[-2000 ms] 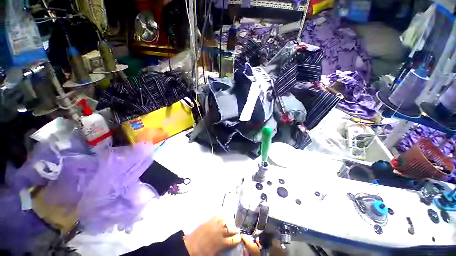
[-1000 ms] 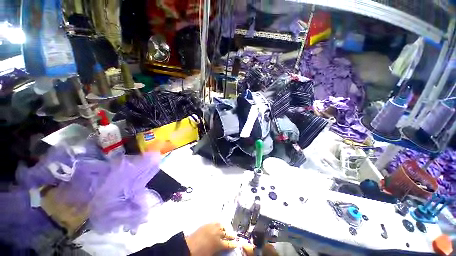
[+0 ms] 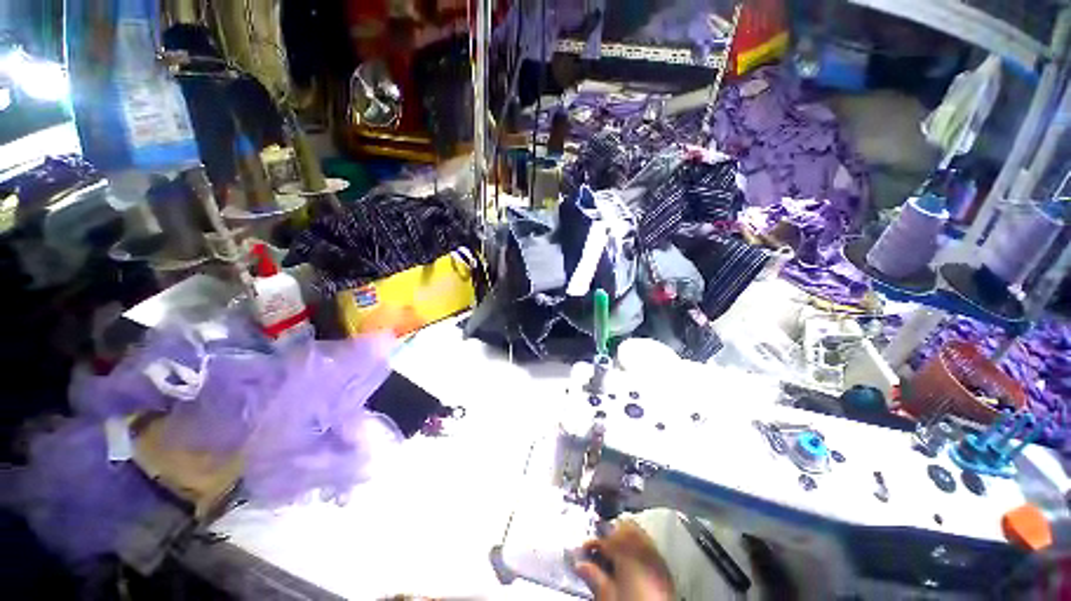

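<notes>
The sewing machine's white head (image 3: 728,440) runs from the centre to the right, its needle area (image 3: 584,464) at the left end. My right hand (image 3: 628,566) is at the bottom edge, just below the needle area, cut off by the frame. Its fingers are bent near a small dark spot; blur and glare hide whether they hold it. My left hand is not in view. A fluffy heap of pale-purple tulle (image 3: 311,429) with white loops lies left on the table, over a tan cardboard piece (image 3: 188,470).
A flat black pouch (image 3: 405,403) lies beside the tulle. Behind stand a yellow box (image 3: 411,299), a white bottle with red top (image 3: 278,303) and dark striped bundles (image 3: 693,241). A slim dark tool (image 3: 716,554) lies right of my hand. A reddish-brown basket (image 3: 965,382) and purple cones stand right.
My left hand and its dark sleeve have left the picture. My right hand has come down and away from the needle area, baring the machine bed. The view has shifted slightly.
</notes>
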